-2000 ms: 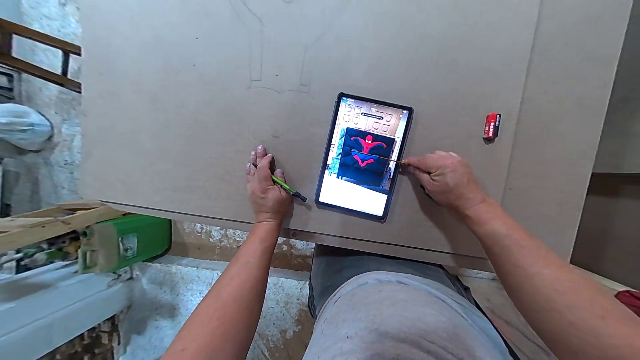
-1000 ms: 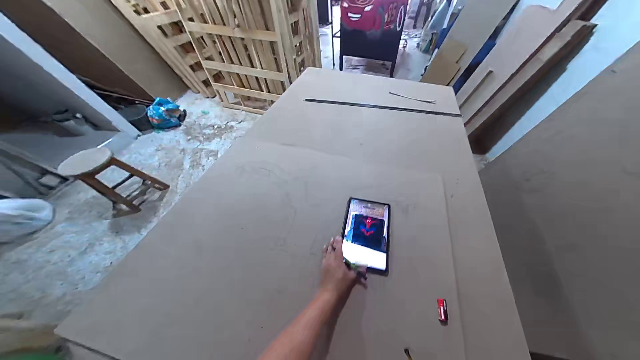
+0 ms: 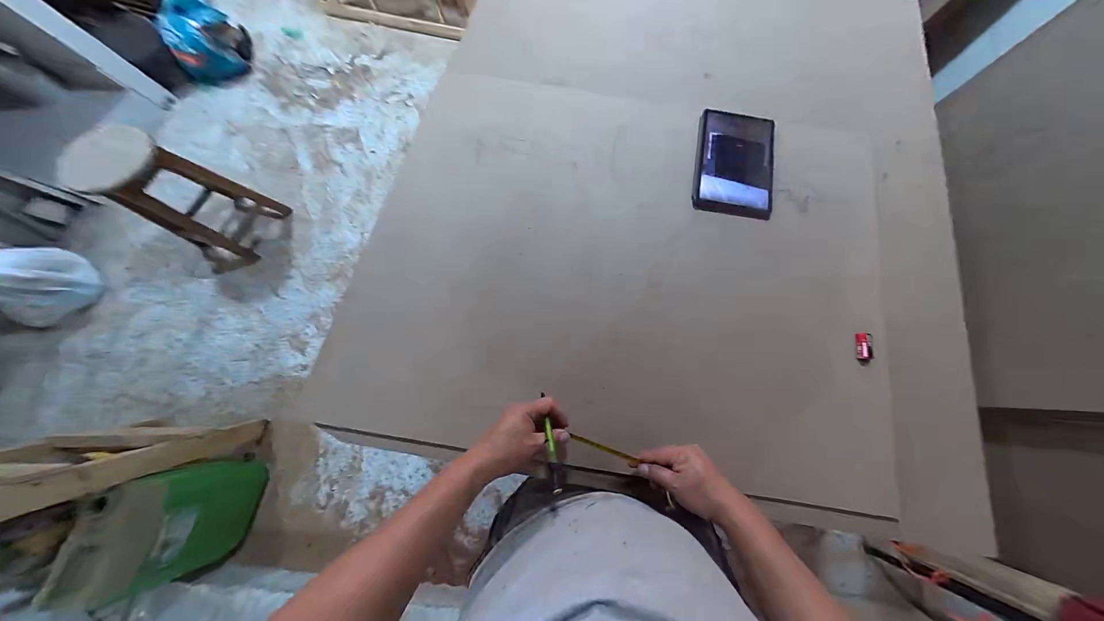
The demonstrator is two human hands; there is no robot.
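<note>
My left hand (image 3: 528, 435) is at the near edge of a large brown board (image 3: 604, 310), closed around a green and black pencil-like tool (image 3: 550, 440). A thin yellow strip, which looks like a tape measure blade (image 3: 604, 447), runs from my left hand to my right hand (image 3: 686, 476), whose fingers pinch its other end. Farther up the board lies a tablet (image 3: 736, 164) in a dark case, its screen lit. A small red item (image 3: 863, 347) rests near the board's right side. Faint drawn lines show on the board.
A wooden stool (image 3: 108, 159) stands on the stained floor at the left, near a blue bag (image 3: 203, 43) and a white bag (image 3: 47, 285). At the lower left are a green container (image 3: 216, 509) and wooden slats (image 3: 129, 466). Another brown panel (image 3: 1026, 216) is at the right.
My left hand has left the tablet and come back to the board's near edge. My right hand, out of view a second ago, is visible with the yellow strip. The view has tilted down.
</note>
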